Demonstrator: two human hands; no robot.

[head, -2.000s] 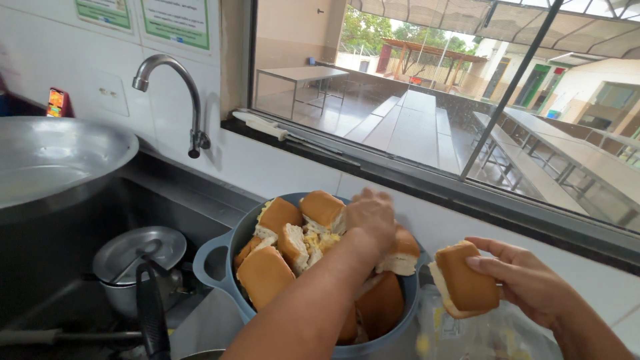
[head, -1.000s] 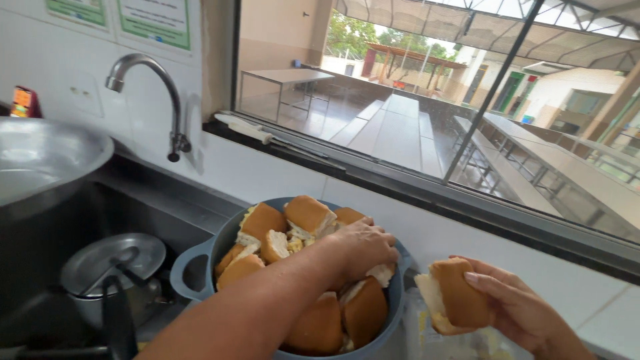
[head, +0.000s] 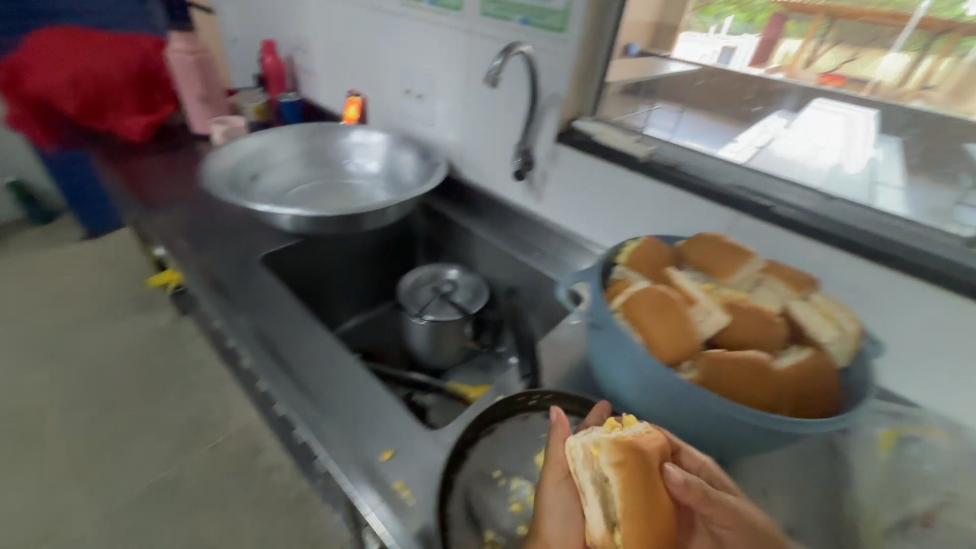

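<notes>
A bread roll (head: 637, 480) with yellow filling showing at its opening is held between both my hands at the bottom of the view. My left hand (head: 558, 488) presses its left side, and my right hand (head: 705, 488) grips its right side. Below and left of the roll lies a dark round pan (head: 496, 465) with yellow scraps in it. Behind my right hand stands a blue pot (head: 648, 381), heaped with filled bread rolls (head: 751, 328).
A sink (head: 343, 282) holds a lidded metal pot (head: 438, 320) and dark-handled utensils. A large metal basin (head: 324, 175) stands beyond it, below and left of the faucet (head: 530, 114). A pink bottle (head: 197, 84) and a red cloth (head: 84, 84) are farther left. A window sill (head: 762, 206) runs behind the blue pot.
My left hand has left the rolls in the blue pot and now holds the roll together with my right hand, above the pan. The view has swung left and down.
</notes>
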